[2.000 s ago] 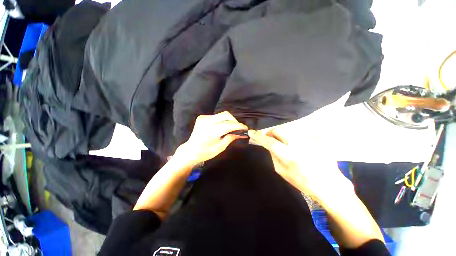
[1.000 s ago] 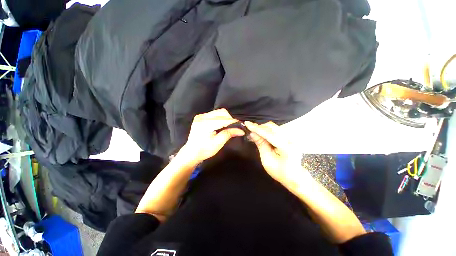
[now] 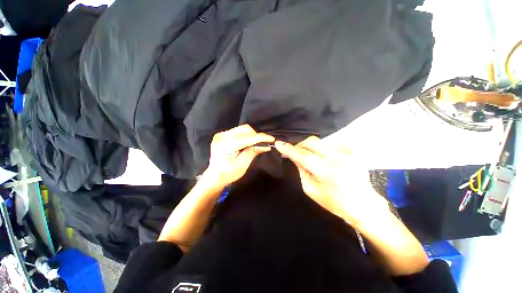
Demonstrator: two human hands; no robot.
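A large black garment [image 3: 320, 68] lies spread and rumpled over the white pressing board [image 3: 423, 146], its near edge at my hands. My left hand [image 3: 237, 151] pinches this edge between thumb and fingers. My right hand [image 3: 312, 166] pinches it just to the right, the fingertips of both hands nearly touching. A tiny dark detail with a light glint shows between the fingertips; I cannot tell what it is. Both hands are bare.
A steam iron [image 3: 472, 103] rests on the board at right. Yellow-handled snips [image 3: 476, 179] and a grey metal box [image 3: 498, 190] lie at lower right. A crumpled black pile [image 3: 68, 126] hangs at left. Blue crates [image 3: 80, 270] stand at lower left and under the board.
The hands stay together at the garment edge with small shifts of the fingers. The garment's folds have shifted slightly left in view. The iron stays at rest.
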